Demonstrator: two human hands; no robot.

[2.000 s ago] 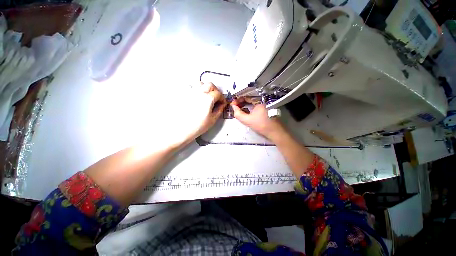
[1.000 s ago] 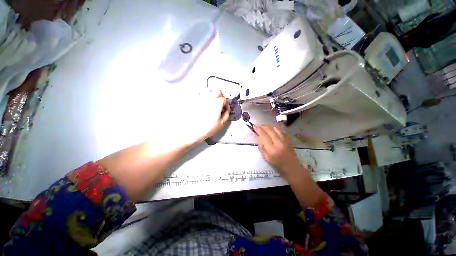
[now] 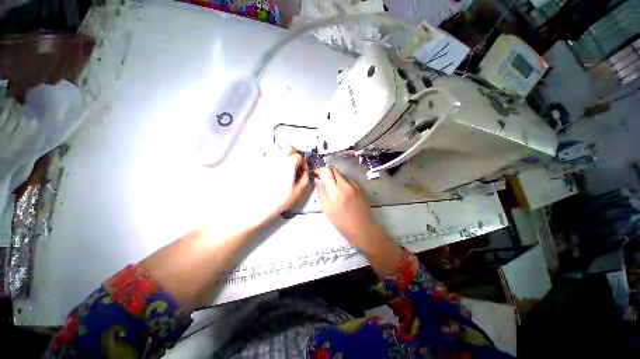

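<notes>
The cream-white machine head (image 3: 361, 98) stands right of centre. My left hand (image 3: 293, 184) is at the needle area, its fingers bent close to the presser foot and shiny needle plate (image 3: 317, 161). My right hand (image 3: 342, 200) is just right of it, its fingertips pinched together close to the left fingertips. The fingers hide what lies between them, and glare washes out the left hand. I cannot tell whether either hand holds thread or a small tool. The needle is too small to make out.
The white LED lamp (image 3: 228, 119) hangs over the table left of the machine. Crumpled white fabric (image 3: 52, 119) lies at the far left. The tape measure (image 3: 302, 261) runs along the front edge. A control box (image 3: 514, 66) stands behind the machine. Checked cloth (image 3: 281, 333) covers my lap.
One second ago my right hand held a small dark tool right of the needle; now its fingertips are beside my left ones and the tool is not visible. The camera view has shifted.
</notes>
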